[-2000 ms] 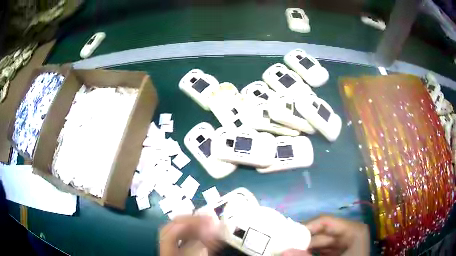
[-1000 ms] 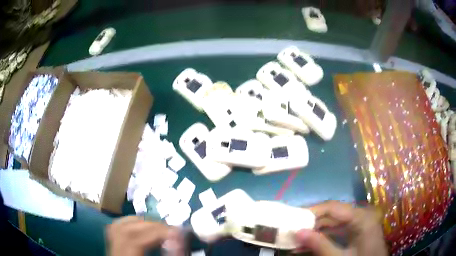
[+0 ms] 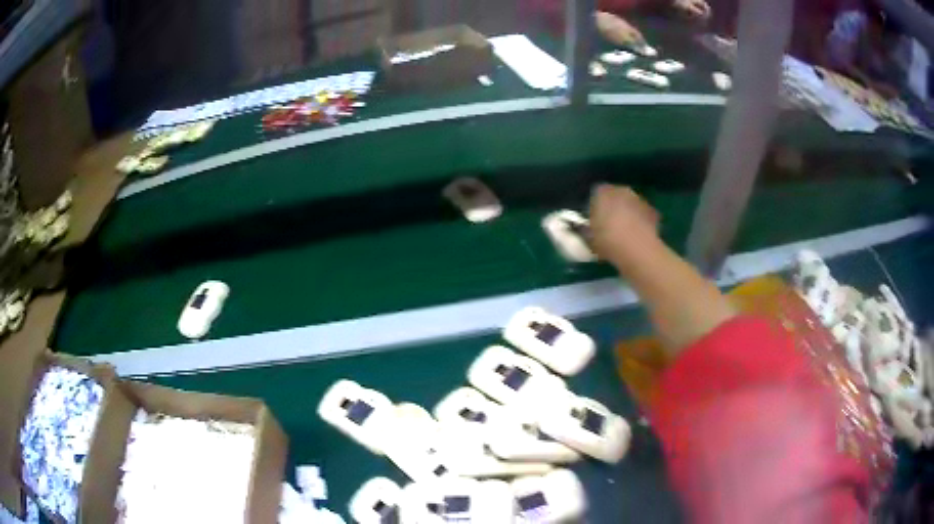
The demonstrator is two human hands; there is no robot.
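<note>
My right hand [image 3: 622, 223] reaches out over the green conveyor belt [image 3: 338, 256], its fingers on or at a cream housing [image 3: 569, 234] with a dark square; whether it grips it or just touches it is unclear. My left hand is out of the picture. A loose cluster of cream housings [image 3: 517, 377] lies on the near bench. The cardboard tray [image 3: 268, 461] at lower left holds white pieces [image 3: 184, 473] and blue-white pieces [image 3: 59, 435]. A few white square pads [image 3: 310, 481] lie beside it. The orange lead bundle [image 3: 763, 297] is partly hidden by my red sleeve.
Single housings lie on the belt at centre [image 3: 472, 200] and left [image 3: 203, 309]. A pale rail [image 3: 410, 323] and an upright post [image 3: 739, 143] stand before the belt. A housing pile [image 3: 871, 338] is at right. Another person's hand [image 3: 621, 31] shows across the belt.
The view has tilted up towards the belt. My right hand has moved from the near bench edge out to the belt with my arm stretched. My left hand has left the picture.
</note>
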